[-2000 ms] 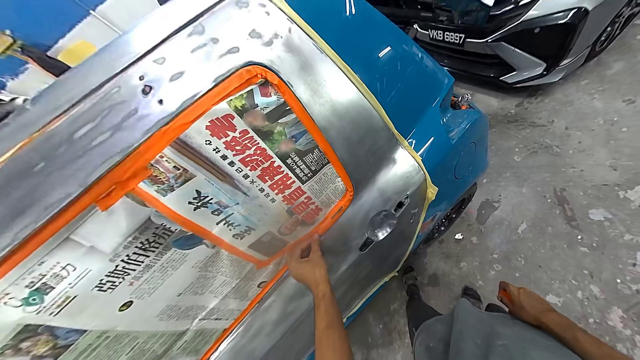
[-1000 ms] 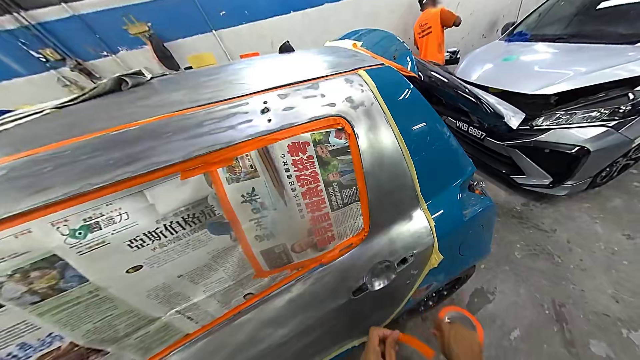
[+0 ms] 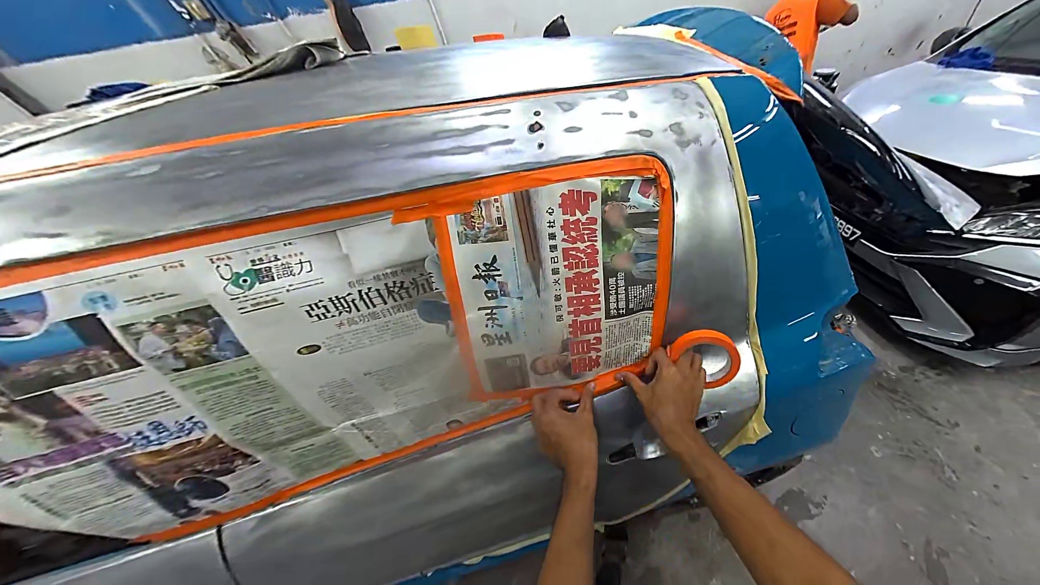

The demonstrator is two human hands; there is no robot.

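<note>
My right hand (image 3: 670, 394) grips a roll of orange masking tape (image 3: 725, 382) at the lower rear corner of the covered rear window. A strip of orange tape (image 3: 611, 380) runs along the window's lower edge between my hands. My left hand (image 3: 566, 426) has its fingertips on the strip's left end, to the left of my right hand. Newspaper (image 3: 528, 284) covers the side windows, edged with orange tape. Bare, sanded metal of the car door (image 3: 707, 244) surrounds it. The door handle (image 3: 650, 443) lies just below my right hand.
Yellowish masking tape (image 3: 743, 195) borders the blue rear panel (image 3: 792, 244). A silver and black car (image 3: 967, 154) stands at right. A person in an orange shirt (image 3: 800, 24) is behind the cars. Cloth (image 3: 268, 65) lies on the roof's far left. Concrete floor (image 3: 877, 496) is at lower right.
Both hands have moved up from below the door handle to the window's lower rear corner. The tape roll has moved with them. The view has shifted closer to the car's side.
</note>
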